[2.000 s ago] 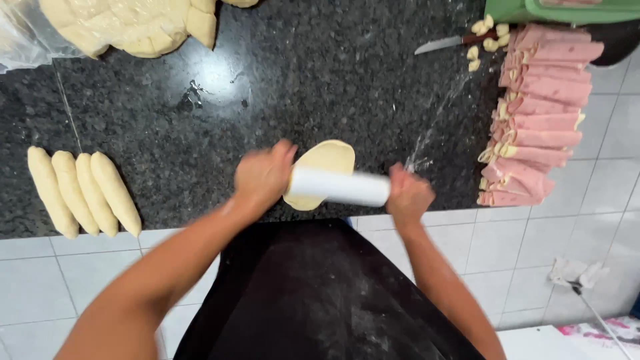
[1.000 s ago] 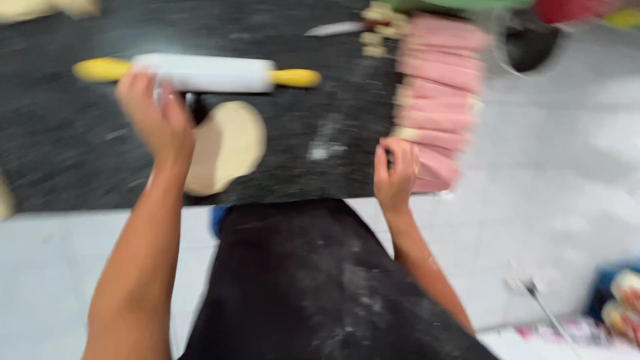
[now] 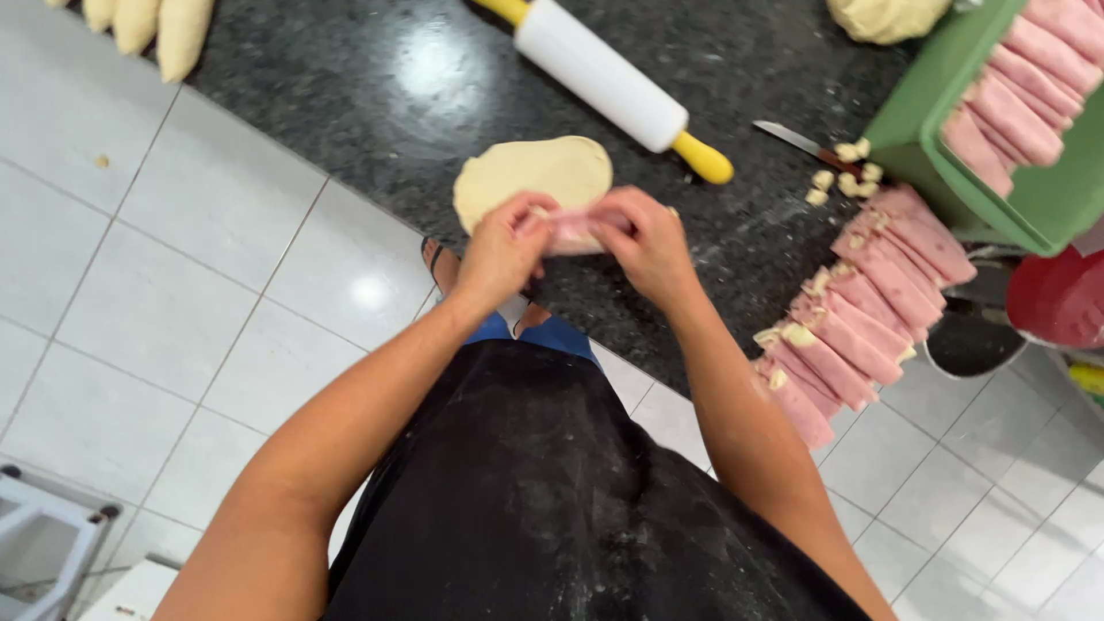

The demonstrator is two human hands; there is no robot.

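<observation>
Between my left hand (image 3: 504,250) and my right hand (image 3: 647,246) is a rolled slice of ham (image 3: 573,231), gripped at both ends by the fingertips. It is over the near edge of a flat piece of rolled-out dough (image 3: 535,177) on the dark stone counter. Past the dough, a white rolling pin (image 3: 604,76) with yellow handles lies slantwise. A row of ham rolls (image 3: 854,302) with pale filling runs along the counter's right edge. Small pale chunks (image 3: 849,177) lie around the handle of a small knife (image 3: 789,136).
A green plastic container (image 3: 931,138) holding more ham rolls stands at the right, near a ball of dough (image 3: 888,15). Several dough logs (image 3: 183,39) lie at the upper left. A red bowl (image 3: 1056,297) and a dark pan (image 3: 975,341) are beyond the counter's right edge.
The rolling pin, held in both hands two seconds ago, was let go and lies on the counter. My right hand has moved from the ham row to the dough, and both hands now hold a ham roll.
</observation>
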